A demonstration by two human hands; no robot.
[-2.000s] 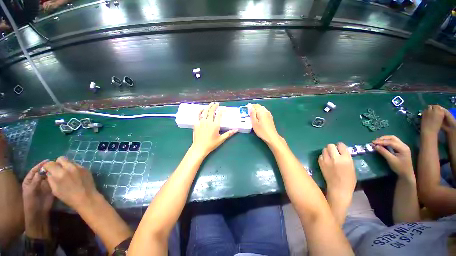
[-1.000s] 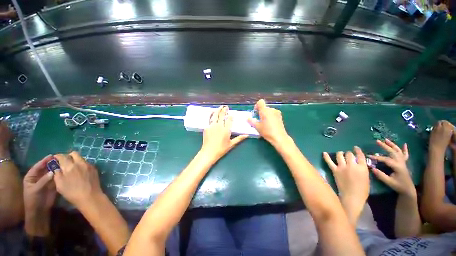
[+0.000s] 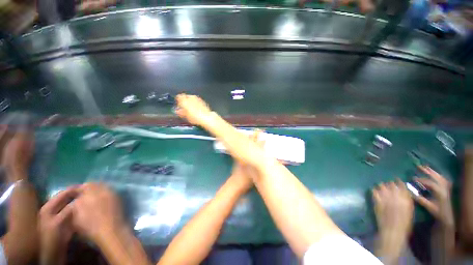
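Observation:
The white power strip [image 3: 285, 148] lies on the green bench in front of me, its cord running left. My left hand [image 3: 254, 138] is at the strip's middle, mostly hidden under my right forearm; some fingertips show on the strip. My right arm crosses over the left one. My right hand [image 3: 191, 107] is over the near edge of the dark belt, beside small square frames [image 3: 165, 97]. It is blurred, and whether it holds anything cannot be told. No blue-faced unit shows on the strip's right end.
Blurred white-and-dark units lie on the belt [image 3: 237, 94] and bench [image 3: 383, 141]. Black square parts [image 3: 152, 168] lie on a grid sheet at left. Neighbours' hands work at the left [image 3: 83, 207] and right [image 3: 397, 202]. A white cable rises at upper left.
My right hand has left the strip's right end and swung left across my left arm to the belt. The blue-faced unit seen on the strip earlier no longer shows. The view has shifted and blurred.

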